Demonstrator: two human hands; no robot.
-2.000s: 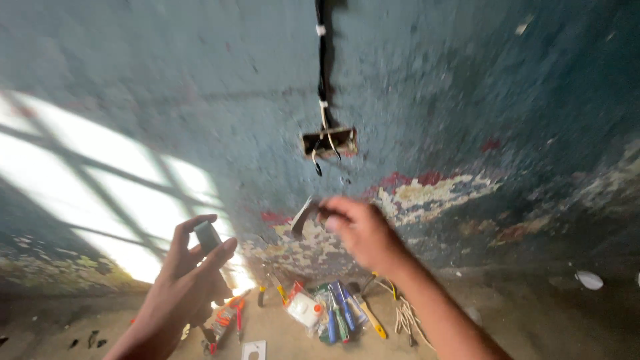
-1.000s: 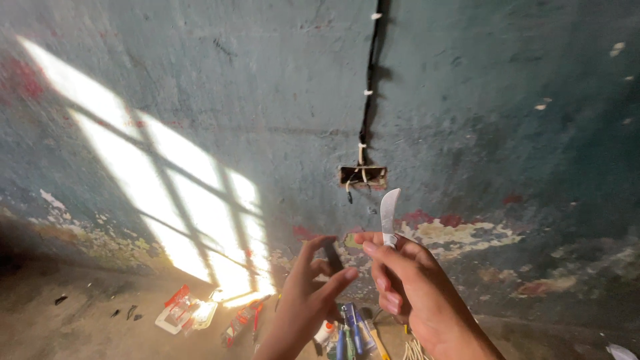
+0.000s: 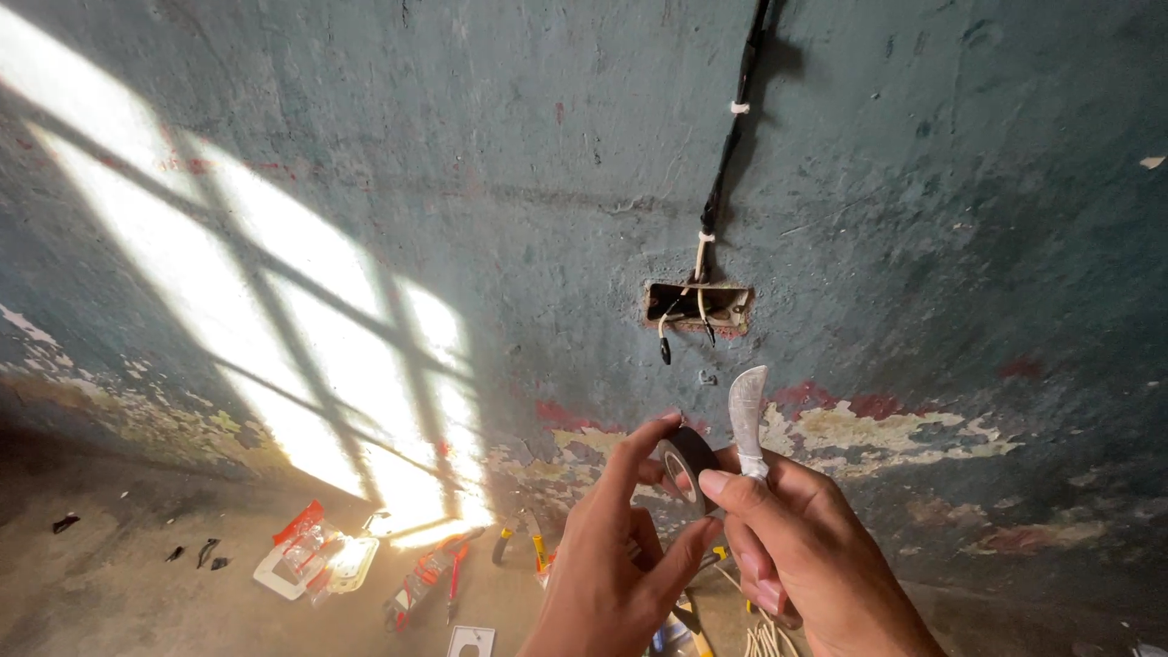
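Note:
My left hand point(image 3: 630, 538) grips a roll of black electrical tape point(image 3: 686, 470) between its thumb and fingers. My right hand point(image 3: 794, 538) holds a knife with a short curved blade point(image 3: 748, 411), point upward, its handle hidden in the fist; the right thumb touches the edge of the roll. Above both hands, a rectangular wall box point(image 3: 730, 310) is set in the blue wall. Two light wires with black-wrapped ends point(image 3: 665, 350) hang out of it. They come from a black-wrapped cable point(image 3: 725, 169) that runs up the wall with white ties.
On the floor below lie packaged plastic plates point(image 3: 315, 557), a white cover plate point(image 3: 472, 641), a red pen-like tool point(image 3: 454, 584), yellow-handled tools point(image 3: 540, 552) and a bundle of light cord point(image 3: 766, 639). Black scraps point(image 3: 208, 550) are at the left. Window light falls on the wall.
My hands have come together: the right thumb now meets the tape roll, while two seconds ago the hands were well apart. The knife blade now points upward. The view has shifted.

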